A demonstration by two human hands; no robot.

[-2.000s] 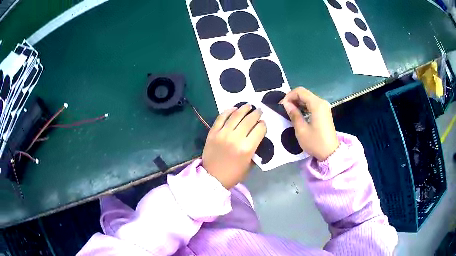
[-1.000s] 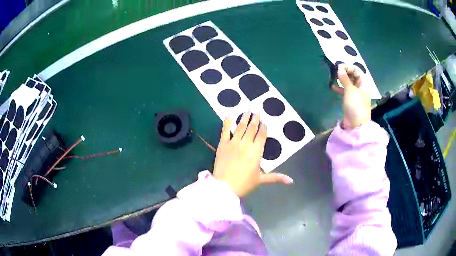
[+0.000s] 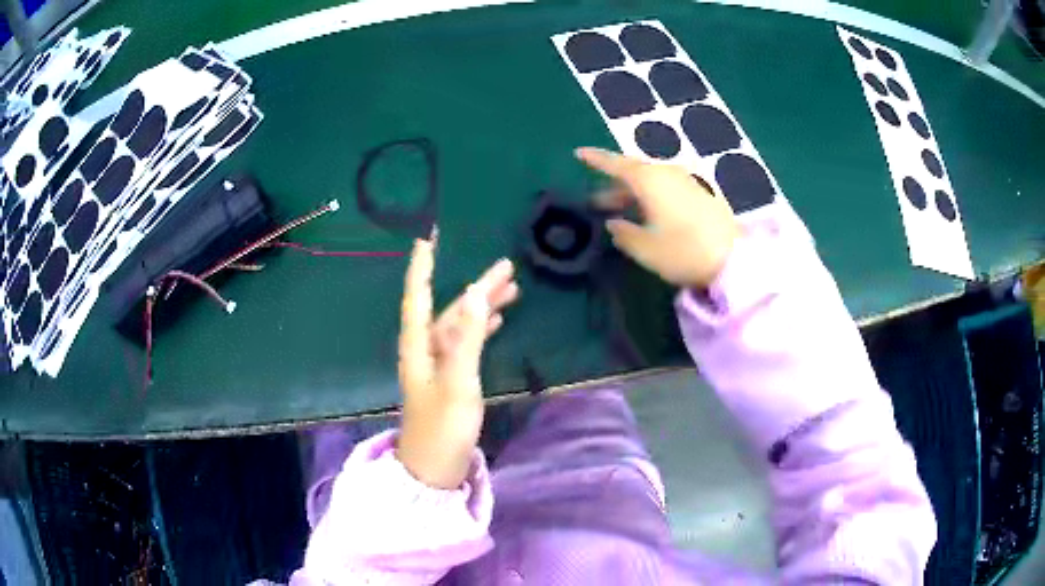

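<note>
A black blower fan [image 3: 562, 238], blurred, is over the green bench between my hands. My right hand [image 3: 670, 223] is at its right side, index finger extended; whether it grips the fan is unclear. A thin black loop-shaped gasket [image 3: 364, 183] is upper left of the fan, its lower end at a fingertip of my left hand [image 3: 445, 355]. My left hand is raised with fingers apart; I cannot tell whether the gasket sticks to it. A white liner sheet [image 3: 625, 69] with black D-shapes and discs lies partly under my right hand and sleeve.
A row of black fans [image 3: 201, 258] with red leads and white connectors lies at left, beside stacked liner sheets [image 3: 172, 86]. A narrower dotted liner strip [image 3: 900, 149] lies at right. Dark crates [image 3: 991, 378] stand below the bench edge.
My left hand has left the liner sheet. My right hand has come from the narrow strip to the fan. The black loop now shows by my left fingertip. The view has shifted, moving the bench items rightward.
</note>
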